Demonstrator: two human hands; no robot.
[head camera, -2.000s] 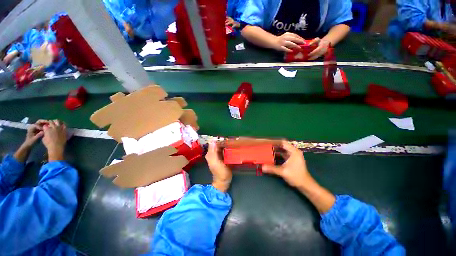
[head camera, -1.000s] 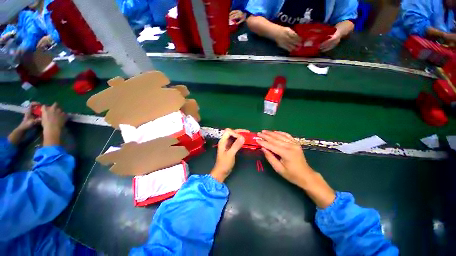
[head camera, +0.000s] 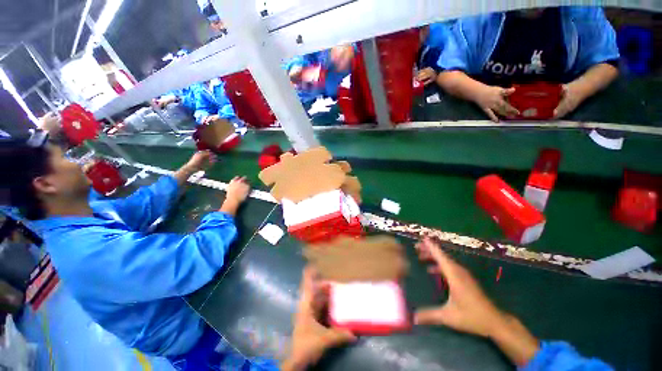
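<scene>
An open red carton (head camera: 368, 307) with a flat white layer inside and its brown lid (head camera: 357, 262) standing up is in front of me, blurred. My left hand (head camera: 317, 322) holds its left side. My right hand (head camera: 461, 293) is a little to the right of the carton, fingers apart and empty. Behind, at the belt edge, another open carton (head camera: 313, 210) with a brown lid and white inside stands on top of more red cartons.
A worker in a blue smock (head camera: 138, 246) sits close on my left. Red cartons (head camera: 510, 209) lie on the green belt (head camera: 435, 181). A white slip (head camera: 618, 262) lies across the belt's rail. A grey-white post (head camera: 279, 94) rises behind the stack. Another worker holds a red carton opposite.
The view has swung left. The small closed carton has left my hands, and a carton lies on the belt ahead. My left hand now holds the front open carton, moved away from the stack.
</scene>
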